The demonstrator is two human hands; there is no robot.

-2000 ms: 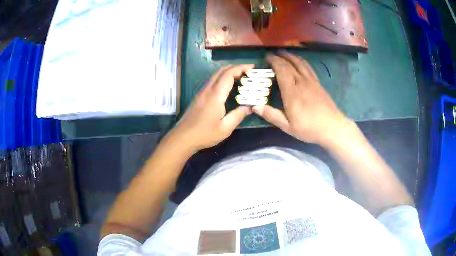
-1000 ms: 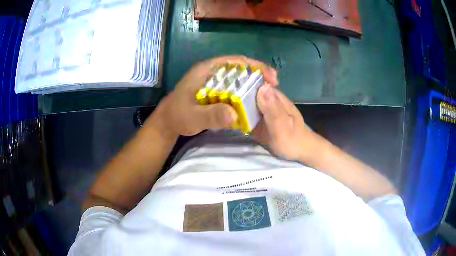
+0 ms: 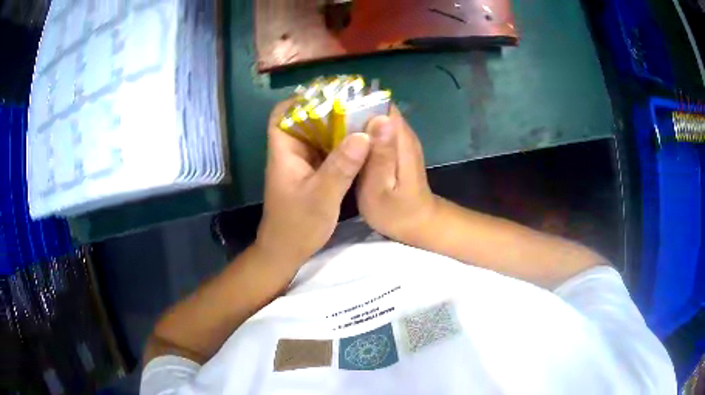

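Several pouch cells (image 3: 362,113), silver with yellow edges, are fanned together above the green bench's front part. My left hand (image 3: 309,181) holds the fanned cells from the left and below, its thumb on the front cell. My right hand (image 3: 394,173) touches the front cell at its lower right with thumb and fingers, close against my left thumb. Short tabs stick up at the cells' top edge and are blurred. The fingers behind the cells are hidden.
The reddish base board (image 3: 386,35) lies beyond the hands, with a dark wire (image 3: 448,75) on the green bench (image 3: 533,100) near it. Stacked blister trays (image 3: 100,108) are at left. A blue bin (image 3: 676,208) with cells is at right.
The cells were stacked edge-on between both hands, then turned upright in my left hand. They are now fanned, tabs up, and my right hand has shifted to the front cell.
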